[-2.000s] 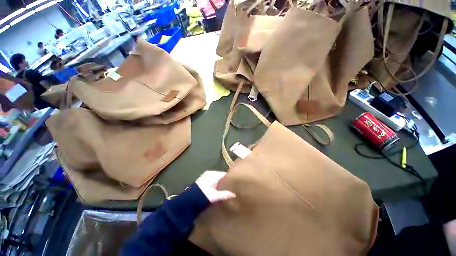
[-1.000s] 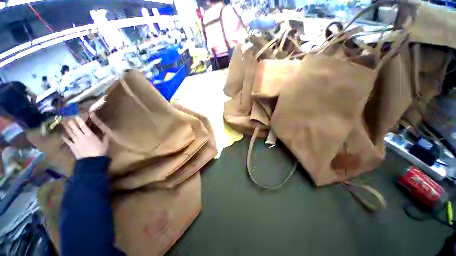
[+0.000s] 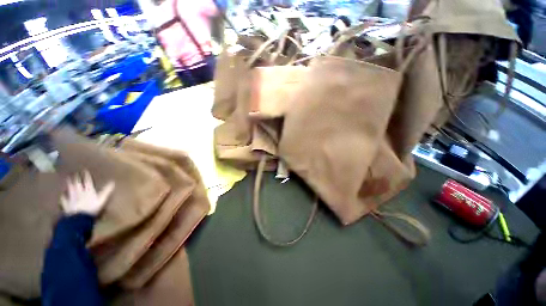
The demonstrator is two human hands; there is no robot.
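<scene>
My left hand (image 3: 84, 195) lies spread, palm down, on the top tan bag (image 3: 111, 173) of a pile at the left of the table. Its fingers are apart and it does not grip the fabric. The folded edges of several bags show below it, stacked and fanned to the right. A pale piece (image 3: 42, 160) shows at the top bag's far left. My right hand is not in view; only a dark, blurred sleeve shows at the lower right edge.
Upright tan bags (image 3: 344, 128) with hanging straps stand at the back of the green-topped table (image 3: 257, 269). A red can (image 3: 466, 203), a thin black cord and a power strip (image 3: 440, 161) are at the right. A person (image 3: 187, 36) stands beyond, near a blue bin (image 3: 127, 109).
The bag in front of me two seconds ago is gone from there. My left hand moved to the left pile, which has another bag on top. The view has since swung.
</scene>
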